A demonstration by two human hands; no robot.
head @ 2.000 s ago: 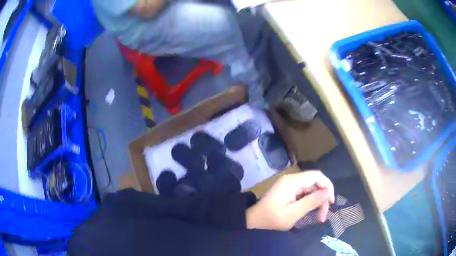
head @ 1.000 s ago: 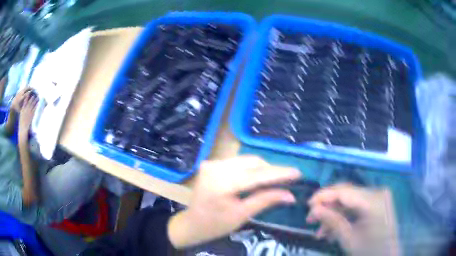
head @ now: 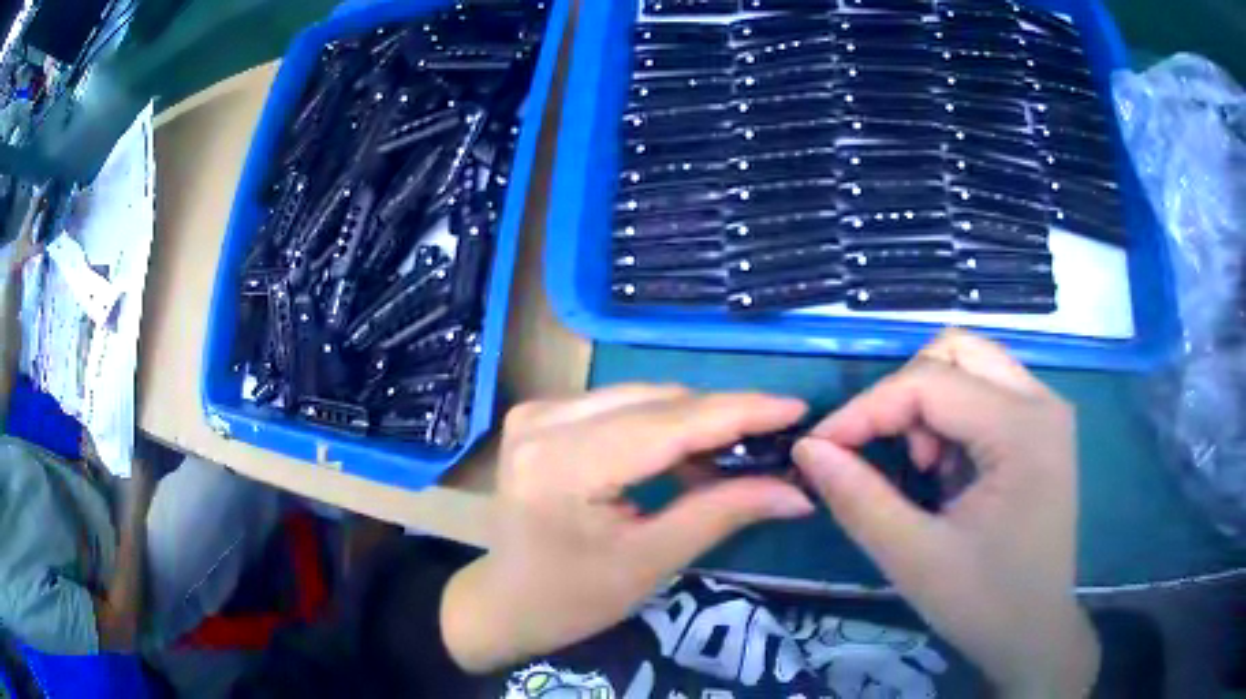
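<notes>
My left hand (head: 622, 498) holds a slim glossy black housing (head: 752, 453) between thumb and fingers, above the green bench top. My right hand (head: 943, 471) pinches at the housing's right end with thumb and forefinger; whether it holds a tiny insert is hidden by the fingers. Dark pieces show partly behind the right fingers. The left blue tray (head: 230, 328) holds jumbled black housings (head: 396, 191). The wider blue tray (head: 875, 336) holds black housings in neat columns (head: 902, 164) on a white liner (head: 1093, 280), which shows at the lower right.
Tan cardboard (head: 191, 205) lies under the left tray. A crinkled clear bag (head: 1202, 191) is right of the wide tray. At far left are a white sheet (head: 123, 301) and a seated person's arm and clothing (head: 68, 526). A red stool part (head: 280, 587) shows below the bench.
The view has swung from the floor carton to the bench and trays. Since one second ago, my hands have come together around the housing.
</notes>
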